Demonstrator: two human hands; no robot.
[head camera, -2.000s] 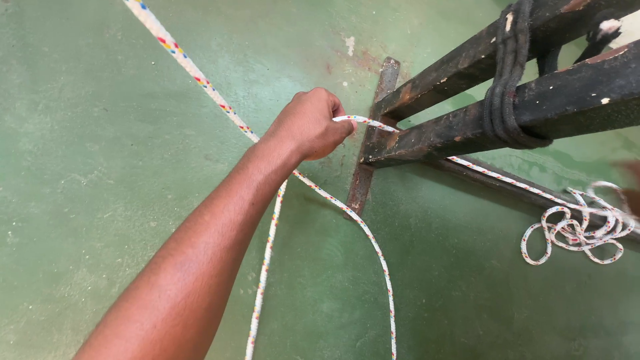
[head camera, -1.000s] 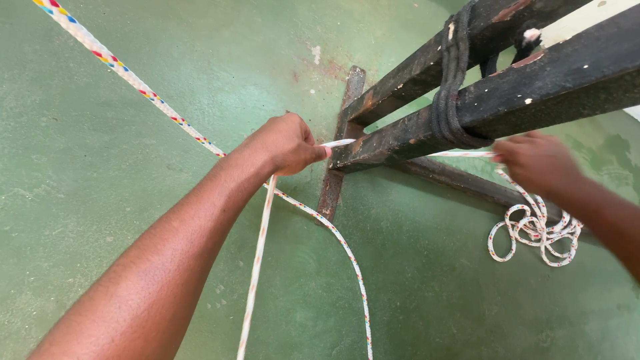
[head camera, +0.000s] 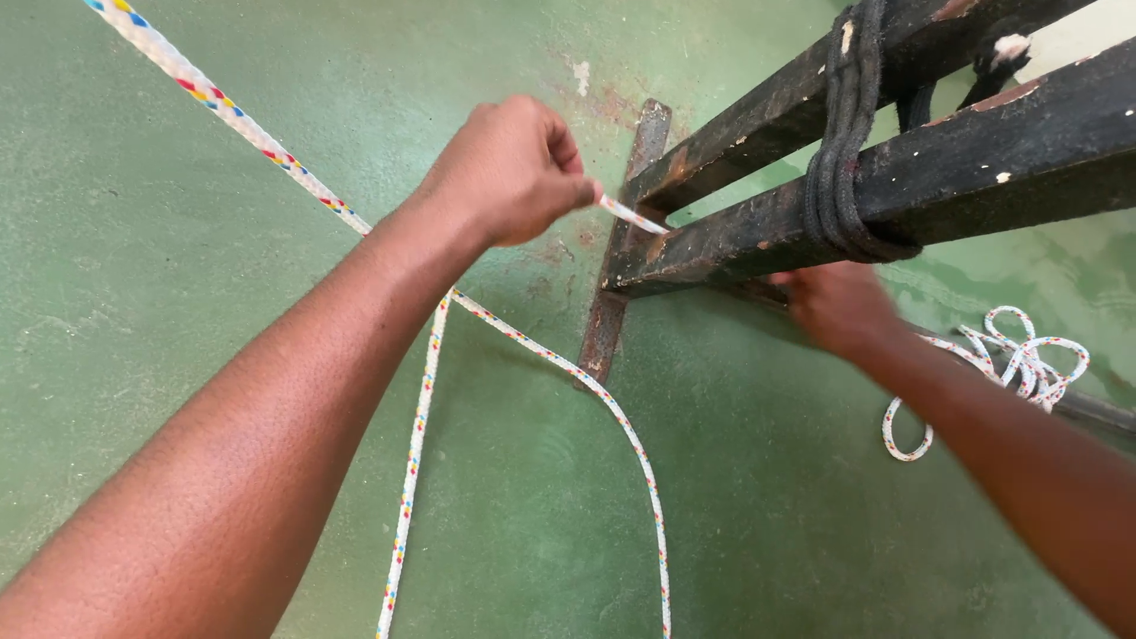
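My left hand (head camera: 524, 173) pinches a white braided rope with coloured flecks (head camera: 632, 215), just left of the foot of a black metal frame (head camera: 737, 240). From the fingers the rope runs toward the frame's lower bar and passes out of sight behind it. My right hand (head camera: 834, 306) is blurred, beneath the lower bar and partly hidden by it; whether rope lies in its fingers cannot be made out. A loose heap of the same rope (head camera: 1029, 364) lies beyond my right forearm. More rope (head camera: 266, 146) slants from the upper left to under my left forearm, and two lengths run downward from there.
Black cord (head camera: 843, 169) is wound several times around the two bars of the frame. A rusty flat metal foot (head camera: 603, 333) crosses the frame's end on the green floor (head camera: 524, 497). A low bar runs along the floor behind my right hand.
My right hand, at the far right edge two seconds ago and on the rope right of the bars one second ago, has moved left under the lower bar. My left hand still pinches the rope.
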